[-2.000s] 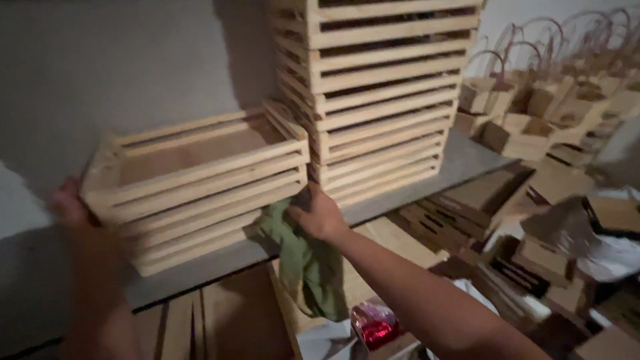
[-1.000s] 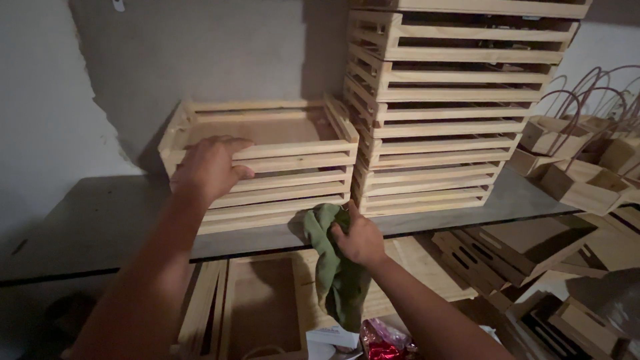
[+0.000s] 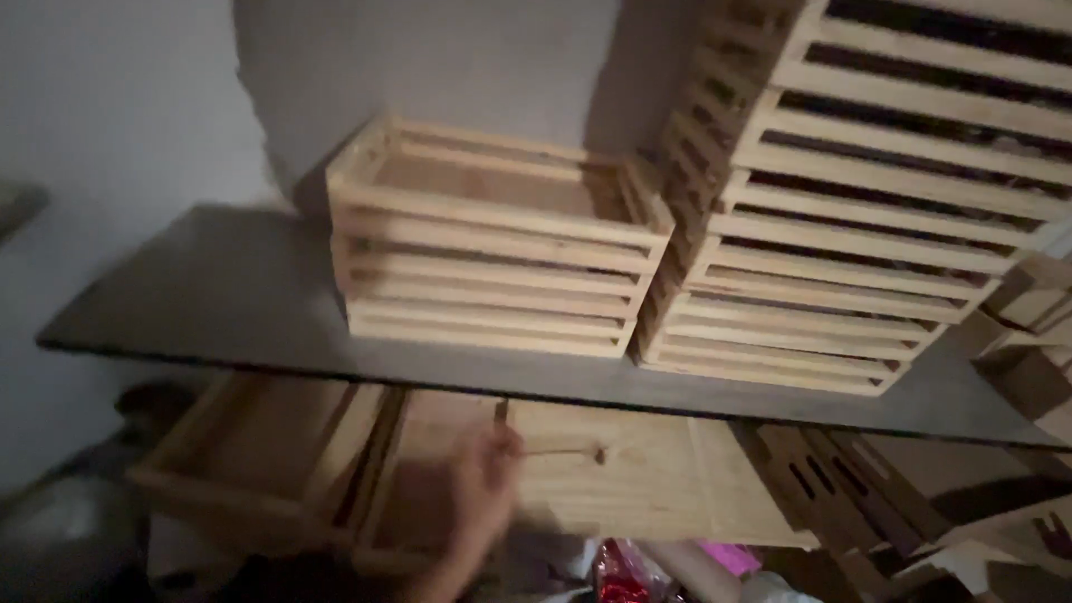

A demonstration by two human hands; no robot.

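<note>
Blurred, my left hand (image 3: 490, 469) reaches under the shelf to the near end of a pale wooden board (image 3: 636, 477), beside a shallow wooden box (image 3: 435, 427). Whether its fingers grip anything cannot be told. My right hand is not clearly seen; a blurred, skin-toned shape shows low in the view, right of the red foil. On the grey shelf (image 3: 209, 285) stands a short stack of slatted wooden crates (image 3: 494, 272), the top one open and showing its bare inside. A taller stack of slatted crates (image 3: 846, 226) rises close to its right. The green cloth is out of sight.
Below the shelf's dark front edge are another wooden box (image 3: 251, 435) at left and cut brown panels with slots (image 3: 829, 486) at right. Shiny red wrapping (image 3: 620, 574) lies at the bottom. More brown boxes (image 3: 1026, 377) stand at the far right.
My left hand has left the short crate stack and moved down below the shelf. My right hand, which held the green cloth by the shelf edge, no longer shows there. The view has tilted.
</note>
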